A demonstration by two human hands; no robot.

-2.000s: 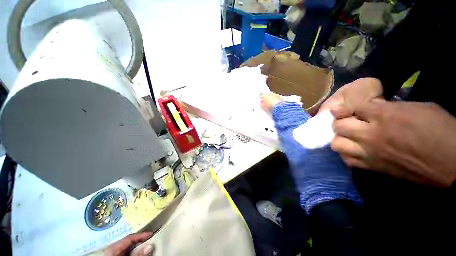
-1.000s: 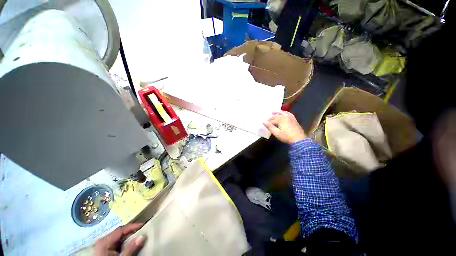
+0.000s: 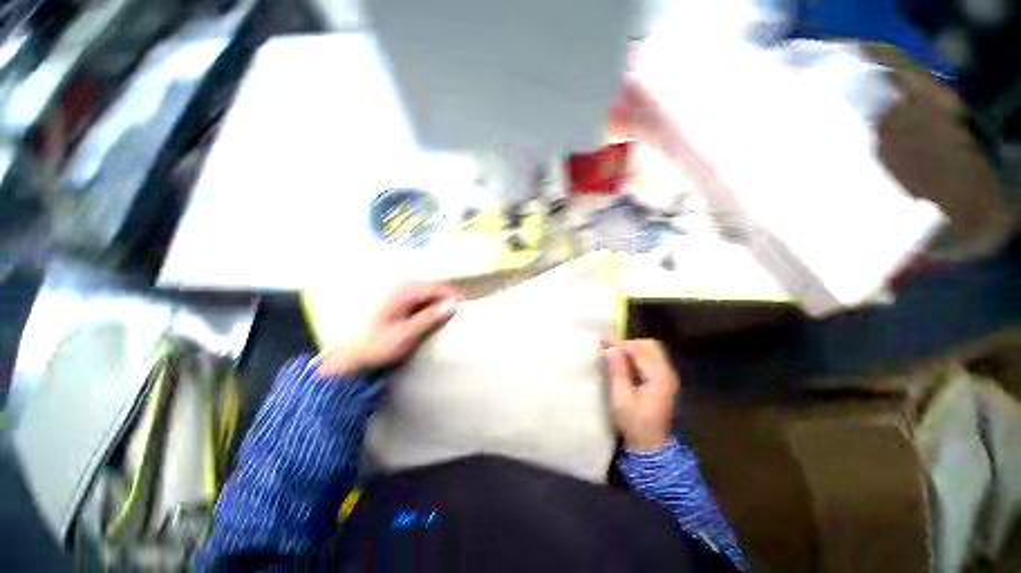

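Observation:
The picture is blurred. A beige bag panel [image 3: 509, 386] with yellow edging lies over my lap, its upper edge at the press die area [image 3: 515, 233]. My left hand [image 3: 392, 327] grips the panel's upper left part, thumb on top. My right hand [image 3: 642, 386] is at the panel's right edge with fingers curled; whether it pinches the cloth or a small part cannot be told. The grey press head [image 3: 504, 73] hangs above the die. A round parts dish [image 3: 406, 217] with brass-coloured bits sits left of the die.
A red tape dispenser [image 3: 599, 169] stands right of the press. White paper [image 3: 784, 146] lies in a pinkish-edged tray [image 3: 728, 196] on the right of the table. A brown carton [image 3: 946, 157] is beyond it. More beige pieces with yellow edges [image 3: 168, 448] are at lower left.
The view has swung left and down onto my lap. My right hand has left the paper and come to the panel's right edge. My left hand stays on the panel.

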